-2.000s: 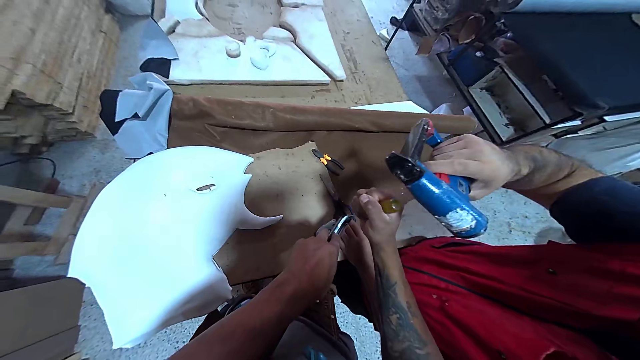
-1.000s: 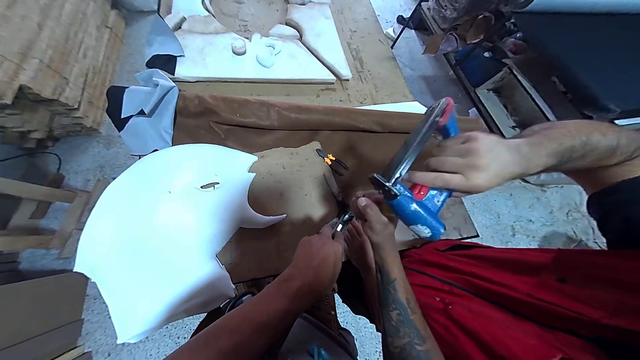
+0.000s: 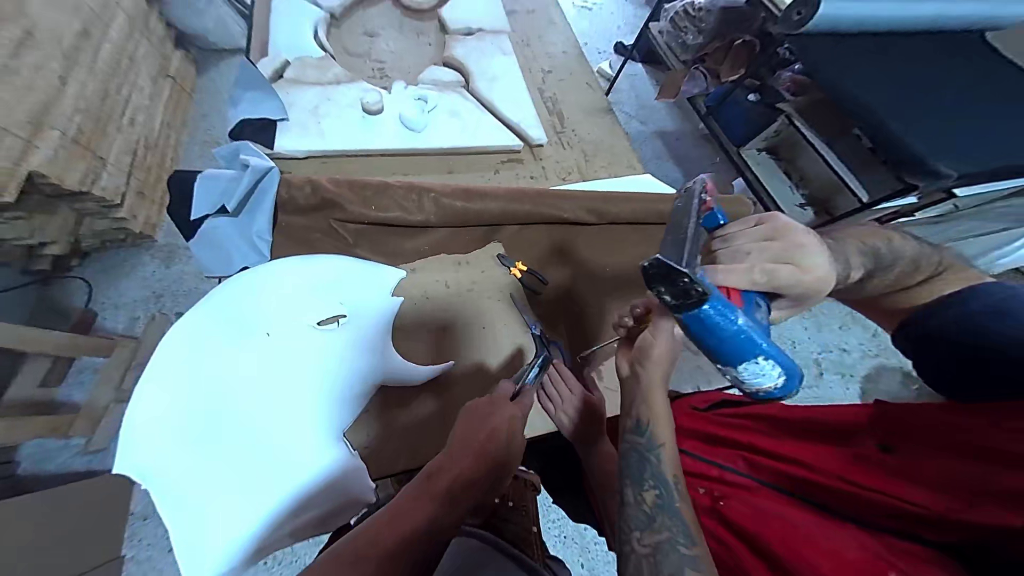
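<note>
My left hand (image 3: 488, 424) is closed around a shiny metal hand tool (image 3: 531, 373), its exact kind unclear. Beside it, my right hand (image 3: 574, 402) rests with its fingers extended, seemingly holding nothing; its forearm passes behind a co-worker's tattooed arm. Dark scissors (image 3: 534, 324) lie just beyond both hands, and pliers with orange-and-black handles (image 3: 522, 270) lie farther off. The co-worker's near hand (image 3: 648, 344) holds a thin-shafted tool (image 3: 600, 347). Their other hand (image 3: 772, 260) grips a blue power tool (image 3: 732, 340). A smooth white curved panel (image 3: 256, 400) with a small slot lies left.
Brown fabric (image 3: 472, 204) spans the work surface behind the tan board (image 3: 456, 296). Beyond stand pale shaped slabs (image 3: 392, 124) on another board. Stacked wood (image 3: 88, 104) is at far left, a dark-topped table (image 3: 872, 96) at upper right. The co-worker's red garment (image 3: 840, 456) is close at right.
The co-worker's blue tool has turned and been repositioned between frames. Their near hand has shifted away from my hands, and the thin shaft has come into view. My left hand still holds the metal tool.
</note>
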